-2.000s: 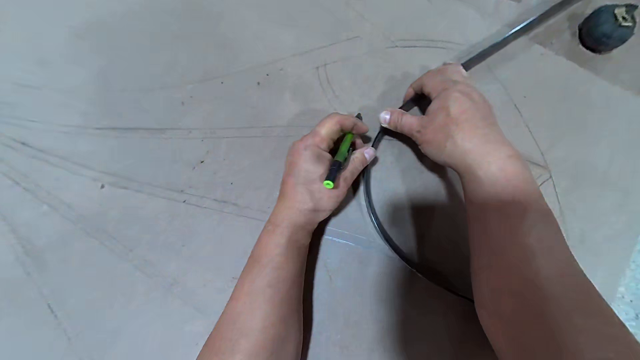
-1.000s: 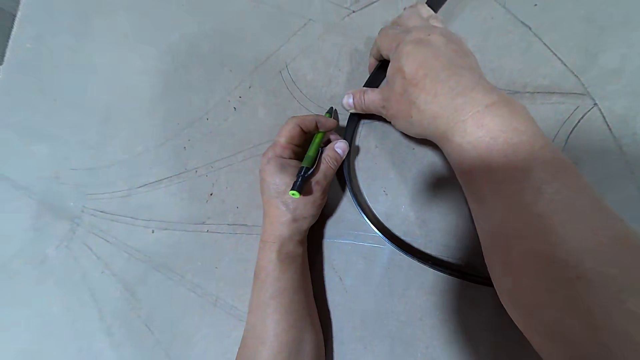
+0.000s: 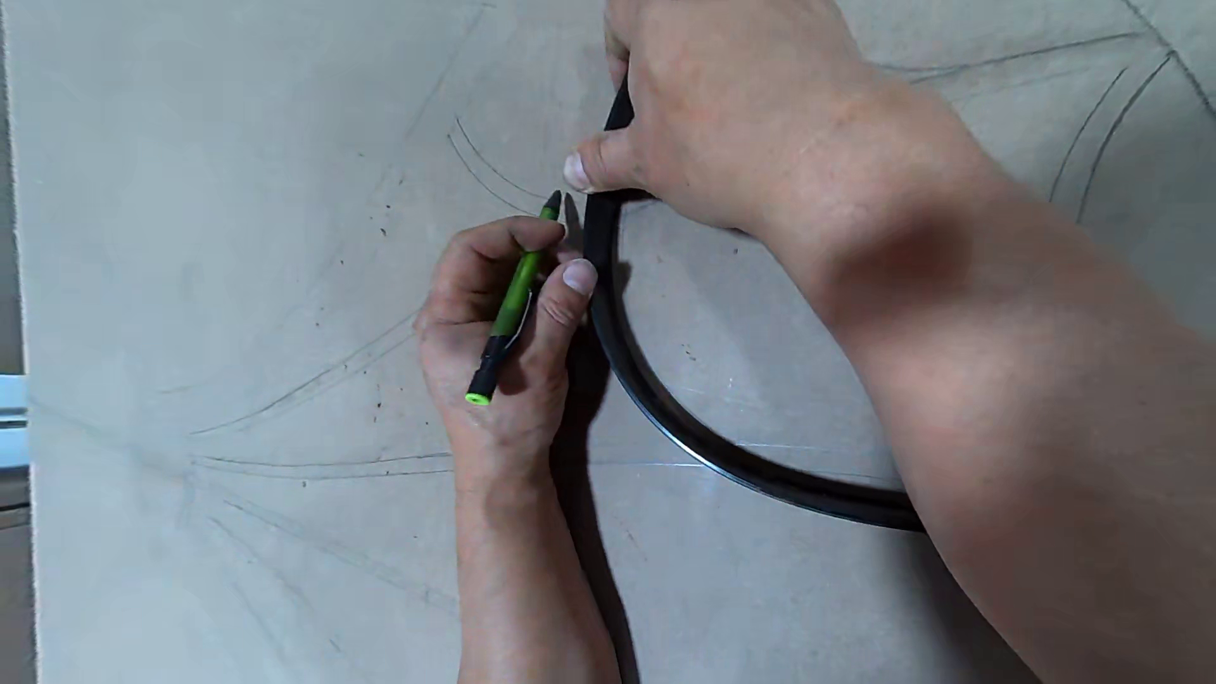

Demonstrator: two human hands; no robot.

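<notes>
My left hand (image 3: 503,332) holds a green and black mechanical pencil or marker (image 3: 513,304), its dark tip pointing up and away from me. The thumb of that hand touches the outer edge of a curved dark metal strip (image 3: 655,399), bent into an arc. My right hand (image 3: 703,114) grips the strip farther up, with its thumb over the near part and its fingers partly cut off by the top edge. Under my right forearm the strip's lower end is hidden. Pencil-drawn curves (image 3: 323,465) mark the pale flat surface beneath.
The pale board or sheet (image 3: 190,570) ends at the left, where its edge shows beside darker and bluish things. More drawn lines (image 3: 1102,133) run at the upper right. My arms' shadows fall across the surface.
The view has shifted and turned; the dark round object at the upper right in the earliest frame is out of sight. Both hands keep hold, the left on the pencil and the right on the strip.
</notes>
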